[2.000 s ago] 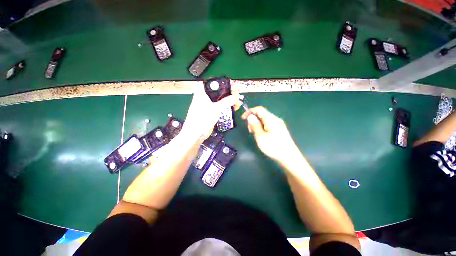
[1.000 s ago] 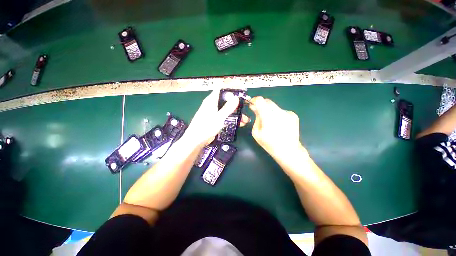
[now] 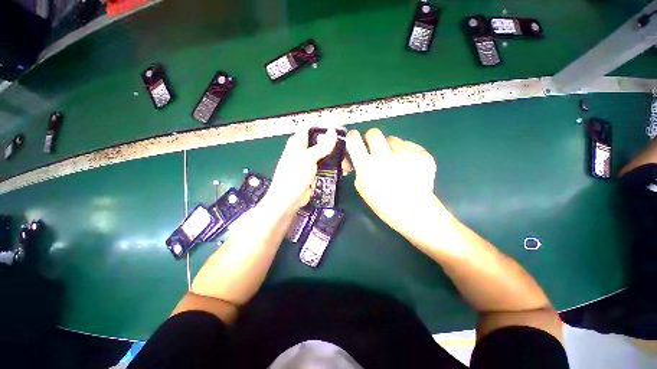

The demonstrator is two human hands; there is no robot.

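Note:
A black keypad handset (image 3: pixel 325 189) stands lengthwise in front of me, its far end near the pale metal strip. My left hand (image 3: pixel 297 171) holds it from the left, the thumb over its far end. My right hand (image 3: pixel 392 167) is at the handset's far right corner with thumb and fingers pinched together; what they pinch is too small to tell. Two more handsets (image 3: pixel 321 238) overlap just below the held one. A fanned group of handsets (image 3: pixel 194 226) lies left of my left forearm.
Beyond the worn metal strip (image 3: pixel 432 99), single handsets (image 3: pixel 214 96) lie spaced on the green surface, two touching at far right. One handset (image 3: pixel 599 148) and a small pale ring (image 3: pixel 532 243) lie at right. A person's arm (image 3: pixel 641 169) shows at the right edge.
The view has turned, and the far handsets have shifted left in it. My right fingers have closed in on the handset's far corner. My left hand keeps its hold.

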